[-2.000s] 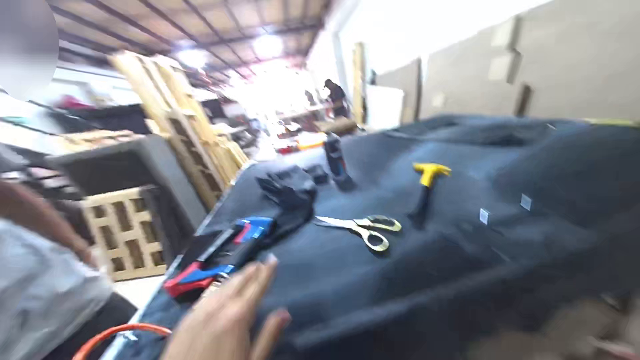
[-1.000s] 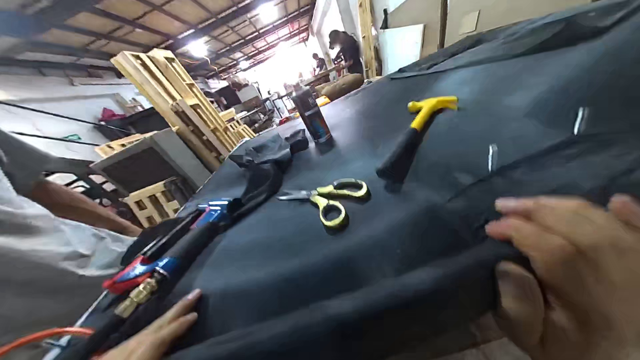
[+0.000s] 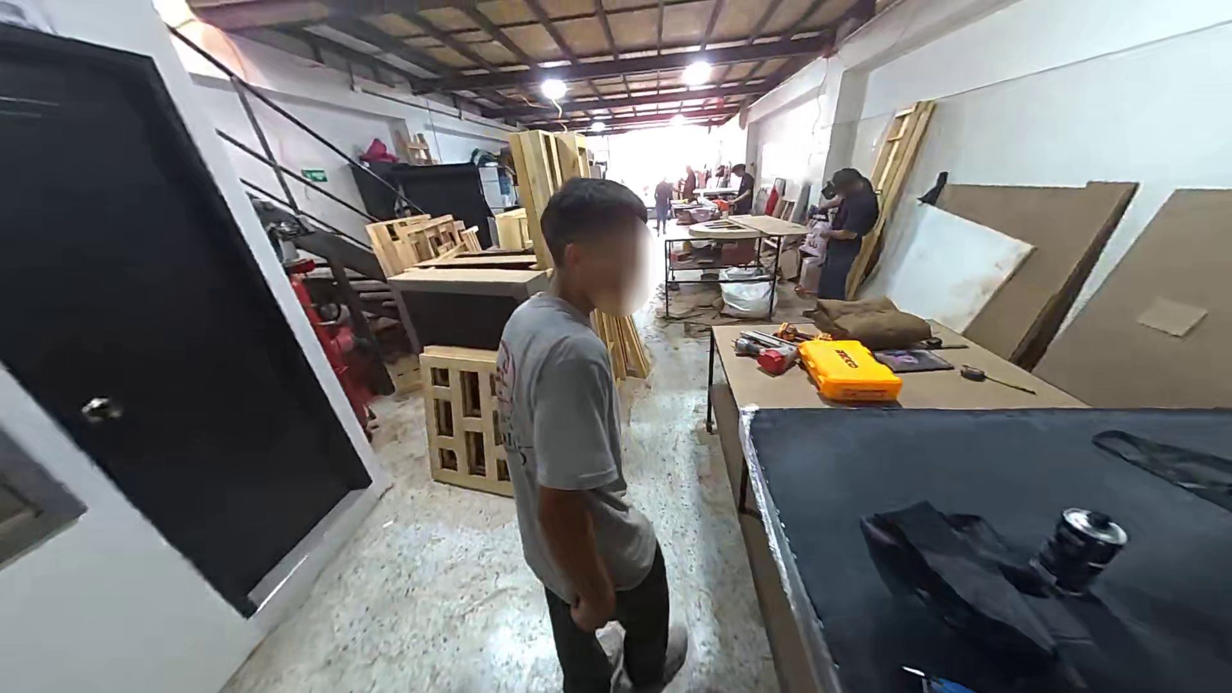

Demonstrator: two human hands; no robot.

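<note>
Neither my left hand nor my right hand shows in the view now. At the lower right lies a large panel covered in dark fabric (image 3: 837,481). A crumpled black cloth (image 3: 948,577) rests on it, beside an upright dark spray can (image 3: 1080,551). A strip of black material (image 3: 1165,464) lies farther right. At the bottom edge only the tip of a blue tool (image 3: 938,682) can be seen; the rest is cut off.
A person in a grey shirt (image 3: 568,395) stands just left of the panel. Beyond it, a brown table (image 3: 770,383) holds a yellow case (image 3: 849,370) and a tape measure (image 3: 974,373). Wooden frames (image 3: 452,428) stand behind the person. A black door (image 3: 164,318) is at left.
The view has swung far left and up. Both of my hands, the scissors and the yellow hammer, seen one second ago, are out of view.
</note>
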